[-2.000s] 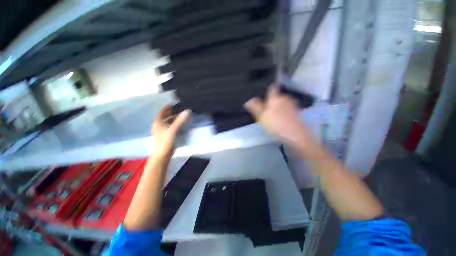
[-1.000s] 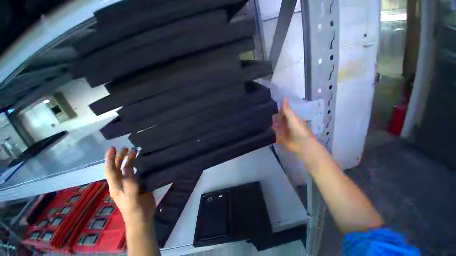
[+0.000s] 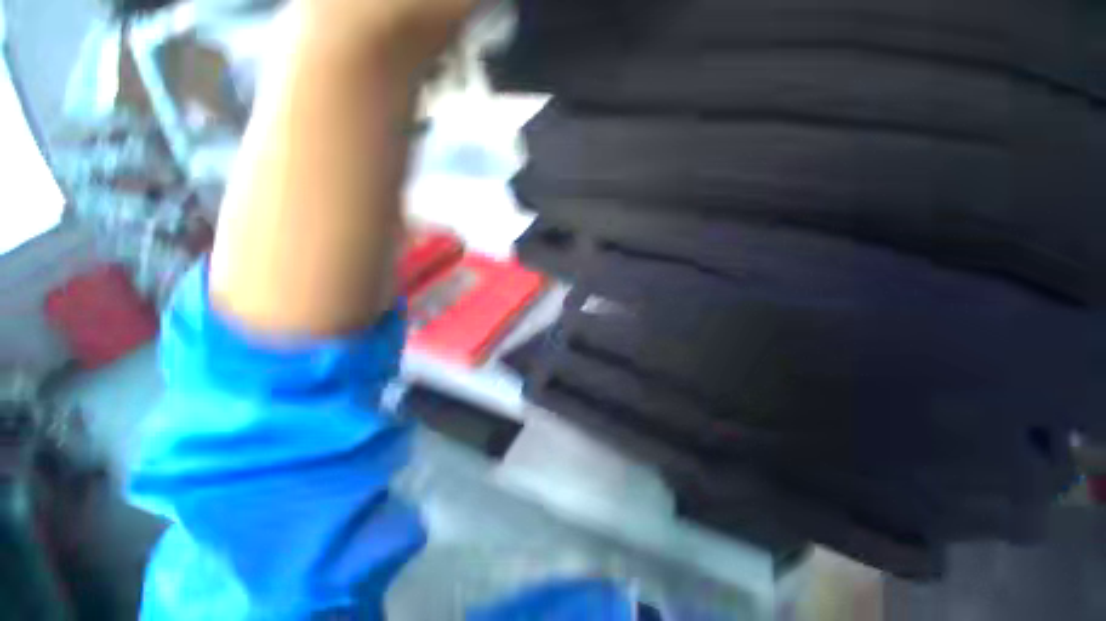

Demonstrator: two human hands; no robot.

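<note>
A stack of matte black trays (image 3: pixel 801 267) with uneven, ridged layers fills the right half of the view, very close and blurred. Its layers tilt down to the right. My left forearm in a blue sleeve rises on the left. My left hand (image 3: pixel 406 15) is cut off by the top edge, just left of the stack's upper part; its fingers do not show, so its grip cannot be told. My right hand is not visible.
Red trays (image 3: pixel 479 309) lie on a pale shelf behind the stack's left side. Another red thing (image 3: pixel 102 315) is at the far left. A pale shelf edge (image 3: pixel 606 467) runs below the stack. Blue cloth shows at the bottom edge.
The view has swung and blurred. The stack appears larger and farther right, and the shelf post has left view. My left arm is raised higher; my right hand has gone out of view.
</note>
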